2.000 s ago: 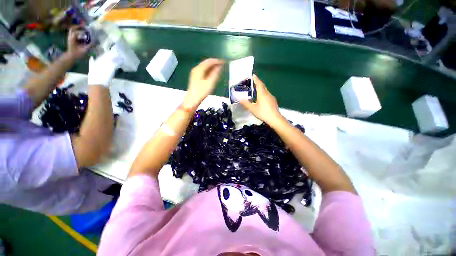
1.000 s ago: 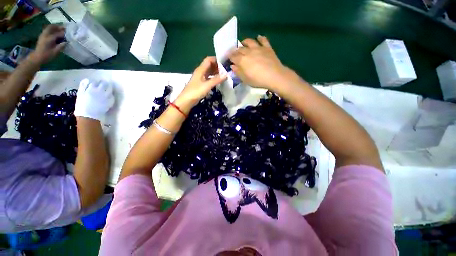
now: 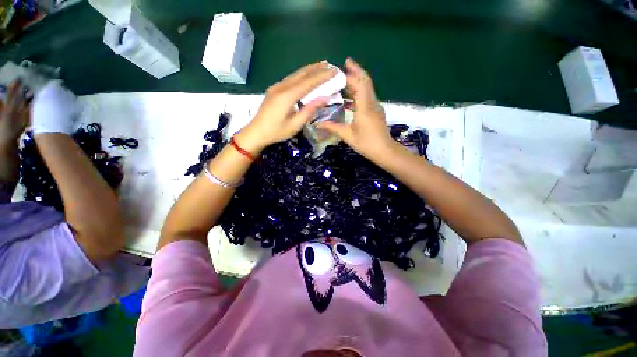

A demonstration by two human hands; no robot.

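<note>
A small white packing box point(image 3: 327, 115) is held between my two hands above the back of the cable heap, with its white lid flap bent over at the top. My left hand point(image 3: 290, 104) is on the flap and the box's left side. My right hand point(image 3: 364, 118) grips the right side, with the thumb across the front. The fingers hide much of the box, and its inside cannot be seen. A large heap of black charging cables point(image 3: 321, 195) lies on the white ledge point(image 3: 164, 174) in front of me.
The green conveyor belt point(image 3: 419, 49) runs beyond the ledge. White boxes stand on it at the left point(image 3: 229, 49) and right point(image 3: 589, 80); another, open-ended box point(image 3: 143, 45) lies farther left. A neighbour's gloved hand point(image 3: 52, 108) is by a second cable pile. White sheeting point(image 3: 517, 160) covers the right side.
The upright lid flap is now bent over under my left hand. My right hand has moved from the box opening to its side. The neighbour's gloved hand has moved left, and the boxes have shifted right.
</note>
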